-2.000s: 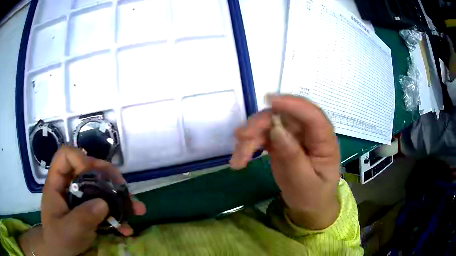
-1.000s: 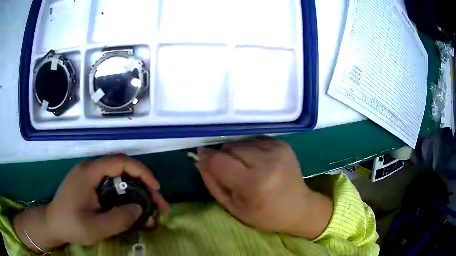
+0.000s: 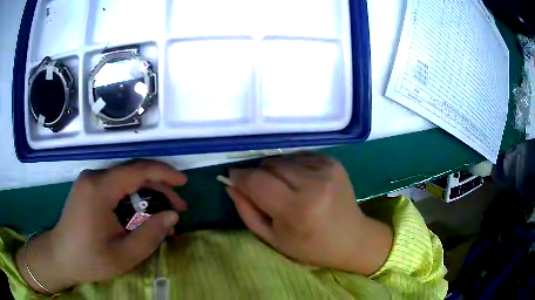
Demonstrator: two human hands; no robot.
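Note:
My left hand (image 3: 111, 222) holds a round black watch head (image 3: 144, 206) at the bench's front edge. A white tab with a small red mark and a pinkish patch show on its face. My right hand (image 3: 299, 205) is to the right, fingers curled down, with a small pale strip (image 3: 224, 180) sticking out at its fingertips. The white compartment tray (image 3: 193, 147) with a dark blue rim lies beyond. Two watch heads, one at far left (image 3: 49, 96) and one beside it (image 3: 120, 91), sit in its near-left pockets, each with white tabs.
A printed form (image 3: 451, 76) lies right of the tray on the white sheet. The green bench mat (image 3: 393, 158) shows along the front edge. A white and yellow device (image 3: 457, 187) is below the bench edge at right. Crumpled clear plastic (image 3: 521, 108) is at far right.
My right hand has come down from over the tray's right corner to the bench edge, nearer my left hand. A pinkish patch now shows on the held watch head's face.

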